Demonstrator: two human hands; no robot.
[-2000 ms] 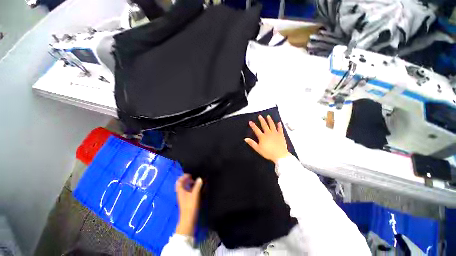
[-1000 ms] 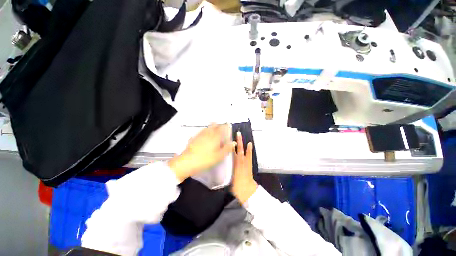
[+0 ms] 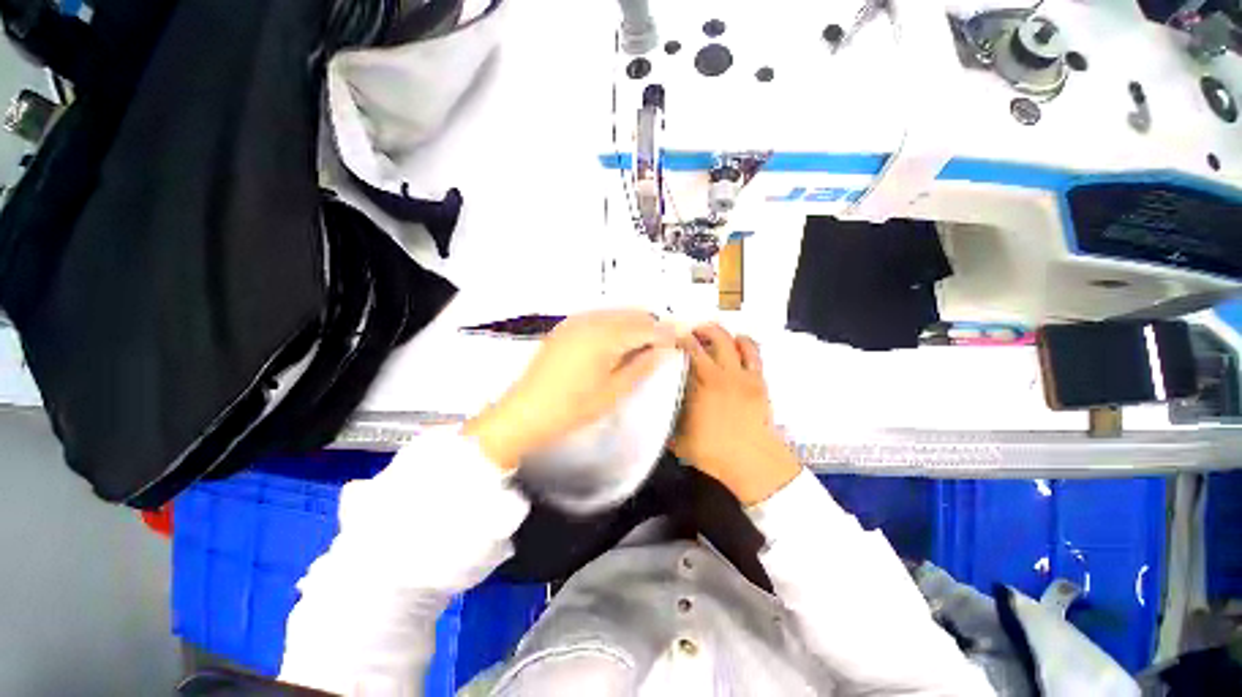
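A garment panel (image 3: pixel 599 456), pale on its upper side with black cloth below it, hangs over the table's front edge toward my lap. My left hand (image 3: pixel 579 375) is closed on its top edge, fingertips near the middle. My right hand (image 3: pixel 731 415) touches it, fingers bent on the panel's right edge. The fingertips of both hands are close together, in front of the presser foot and needle (image 3: pixel 700 245) of the white sewing machine (image 3: pixel 845 123). The cloth between the fingertips is mostly hidden. A small dark strip of cloth (image 3: pixel 518 326) shows left of my left hand.
A large heap of black panels (image 3: pixel 164 259) lies at left, hanging over the edge. Black cut pieces (image 3: pixel 868 283) lie on the machine bed, right of a yellow-brown block (image 3: pixel 731 275). A smartphone (image 3: pixel 1106 365) lies at right. Blue crates (image 3: pixel 1049 545) stand below the ruler-marked table edge (image 3: pixel 940 455).
The view has moved closer to the needle. Both hands have drawn together at the panel's top edge. My right hand's fingers, flat on the black cloth before, are now bent at the edge.
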